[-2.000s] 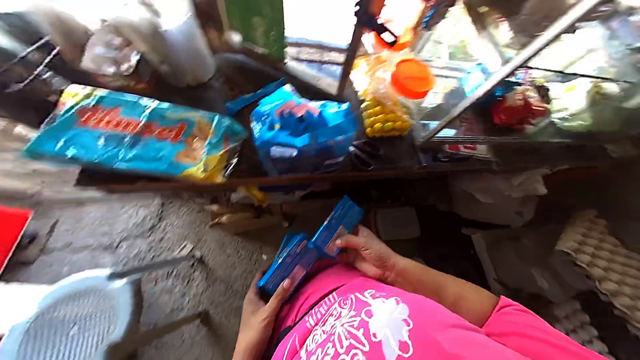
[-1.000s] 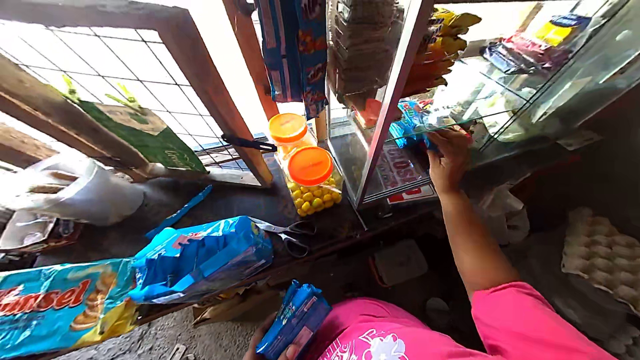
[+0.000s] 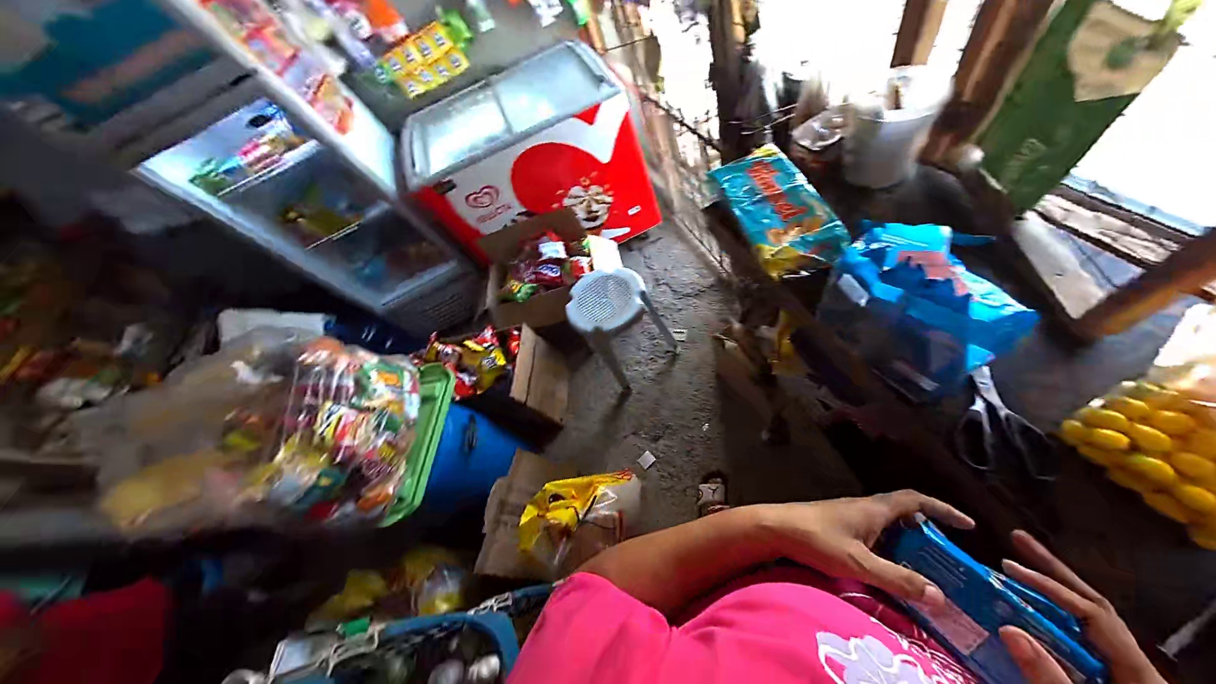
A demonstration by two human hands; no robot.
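Note:
In the head view, blue snack packets (image 3: 988, 598) lie at the lower right between my two hands, against the front of a pink shirt. My left hand (image 3: 869, 541) grips their left end, thumb on the near face and fingers over the top edge. My right hand (image 3: 1078, 608) is spread along their right side, its fingers touching or just beside them; its grip is partly hidden. Beyond the hands, an opened blue plastic pack (image 3: 926, 304) sits on a dark wooden counter, with scissors (image 3: 997, 427) beside it.
A teal biscuit pack (image 3: 784, 214), a white bucket (image 3: 883, 138) and a container of yellow balls (image 3: 1149, 446) stand along the counter. On the floor are a white plastic stool (image 3: 608, 304) and a carton of packets (image 3: 541, 271). An ice-cream freezer (image 3: 560, 161) stands beyond, candy bags (image 3: 347, 427) to the left.
The view has swung far to the left. A second ago one hand reached up to the glass case while the other held a blue packet low; now both hands are together at the blue packets.

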